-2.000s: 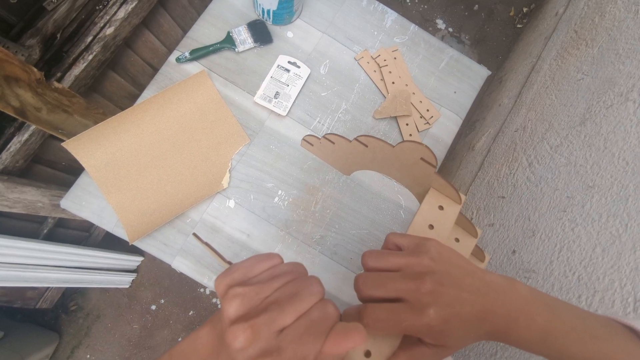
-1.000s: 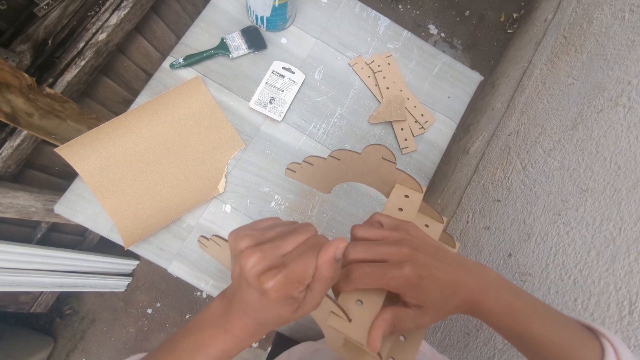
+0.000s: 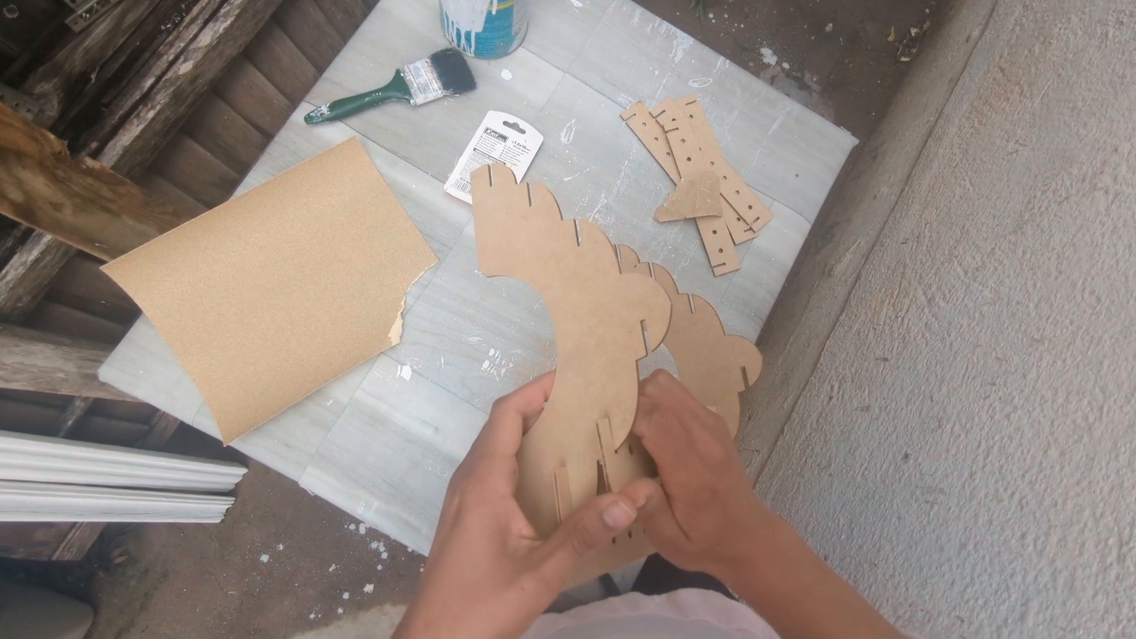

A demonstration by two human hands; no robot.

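My left hand [image 3: 524, 515] and my right hand [image 3: 697, 475] hold an assembly of thin fibreboard pieces at the table's near edge. Its front scalloped, slotted side panel [image 3: 577, 311] curves up and to the left; a second scalloped panel [image 3: 706, 342] shows behind it on the right. Ends of cross strips poke through slots in the front panel near my left thumb. My right fingers wrap the assembly between the two panels, partly hidden. Several loose strips with holes [image 3: 701, 169] lie crossed farther back, with a torn scrap of sandpaper [image 3: 692, 197] on them.
A sandpaper sheet [image 3: 275, 284] with one torn corner lies on the tiled tabletop [image 3: 399, 444] at left. Behind are a green-handled paintbrush [image 3: 399, 89], a printed blister card [image 3: 497, 151] and a paint can [image 3: 484, 27]. A rough wall [image 3: 994, 337] runs along the right.
The assembly has been turned and lifted, so a scalloped panel now faces the camera. My left hand has moved from above the pieces to the assembly's left side.
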